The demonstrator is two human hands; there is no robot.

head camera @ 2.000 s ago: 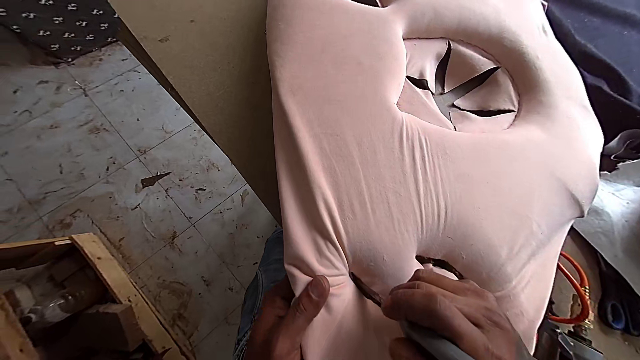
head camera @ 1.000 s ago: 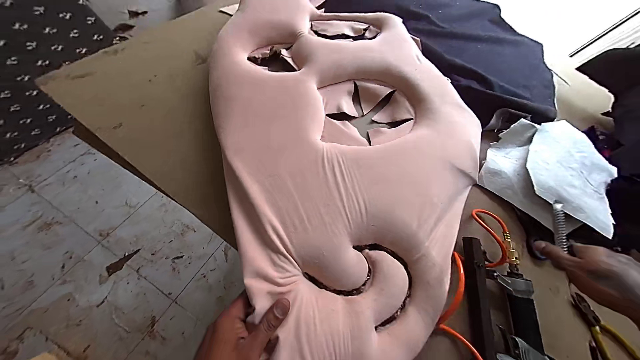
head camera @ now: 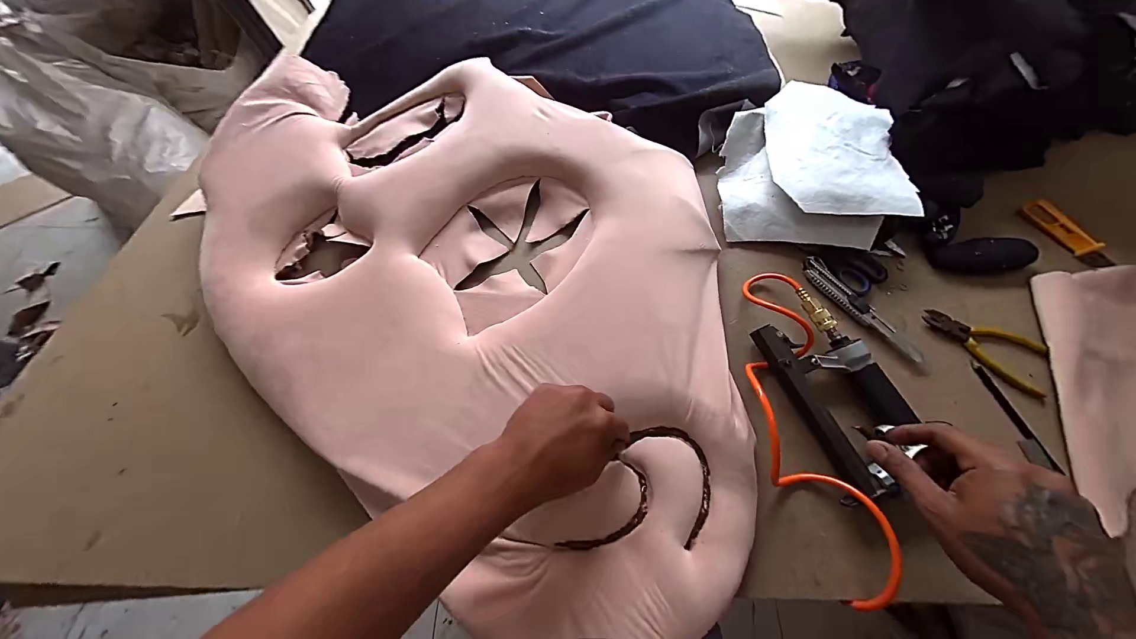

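A padded panel covered in pink fabric (head camera: 355,355) lies on the table, with cut openings in its upper part and a dark curved slit (head camera: 706,484) low on its right. My left hand (head camera: 568,439) is closed at the upper end of that slit; whether it pinches the fabric there is hidden. At the right, my right hand (head camera: 941,461) has its fingers on the near end of a pneumatic stapler (head camera: 874,382), which lies on the table with an orange air hose (head camera: 772,426) attached.
Right of the panel lie white fabric pieces (head camera: 830,160), a snap-off utility knife (head camera: 861,306), scissors (head camera: 856,271), yellow-handled pliers (head camera: 985,342), an orange cutter (head camera: 1061,226) and pink fabric (head camera: 1087,382). Dark cloth (head camera: 550,53) covers the back. The brown tabletop (head camera: 177,461) ends near the bottom.
My left hand has moved from the panel's lower left edge to the curved slit. My right hand, with the utility knife a second ago, is now at the stapler. The view has shifted.
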